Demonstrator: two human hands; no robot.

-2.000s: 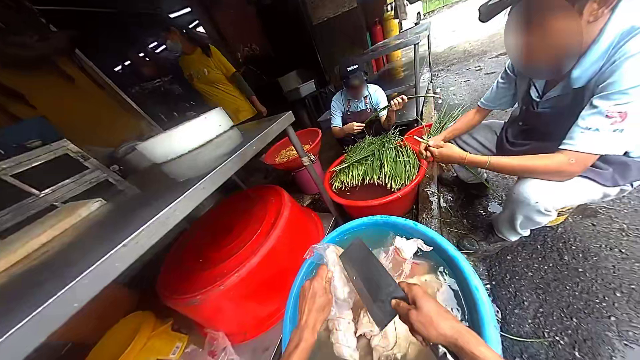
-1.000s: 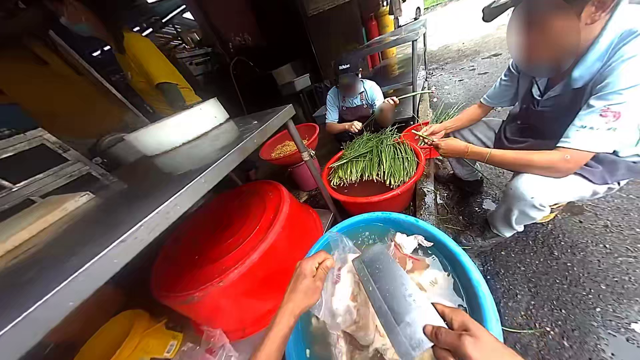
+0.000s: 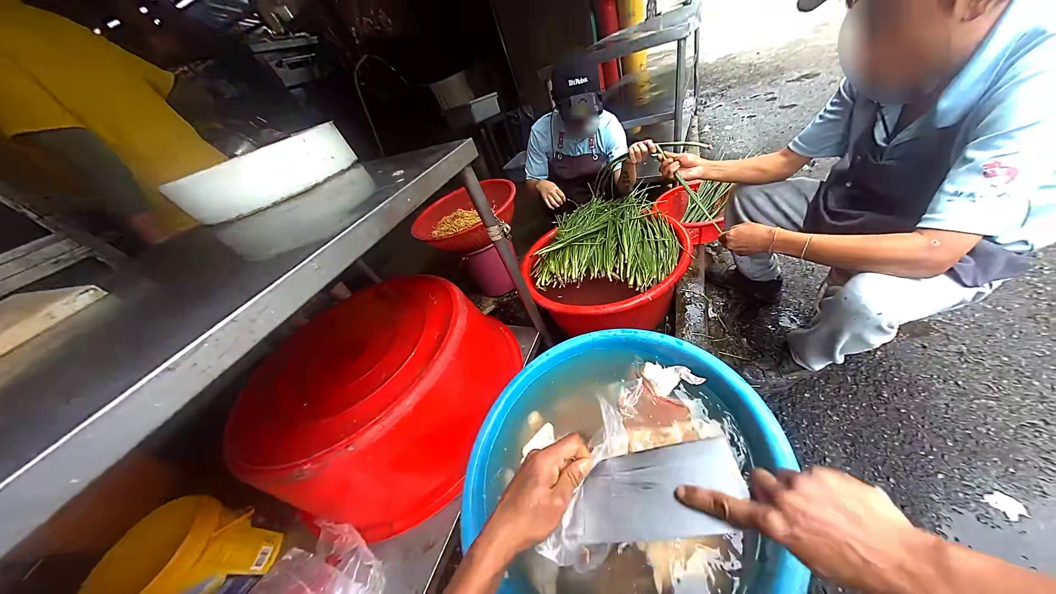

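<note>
Over a blue plastic tub (image 3: 488, 437) of cloudy water, my left hand (image 3: 544, 487) is closed on a clear plastic bag (image 3: 610, 429). The bag lies against the cleaver's blade (image 3: 660, 495). My right hand (image 3: 808, 511) holds the cleaver at its right end, with the index finger laid along the flat of the blade; the handle is hidden by the hand. Pale pieces that look like raw meat (image 3: 660, 421) lie in the water behind and below the blade, partly wrapped in plastic.
An upturned red tub (image 3: 371, 396) lies left, beside a steel table (image 3: 247, 330) bearing a white basin (image 3: 264, 173). Ahead, a red tub (image 3: 610, 313) holds green stalks (image 3: 610, 243). Two people crouch there, handling stalks; a person in yellow stands left. A yellow bucket (image 3: 157, 544) is at lower left.
The cleaver has turned from a steep slant to nearly level across the tub. My left hand has moved in beside the blade with the bag. The crouching person's hand at right has lifted toward the other person's.
</note>
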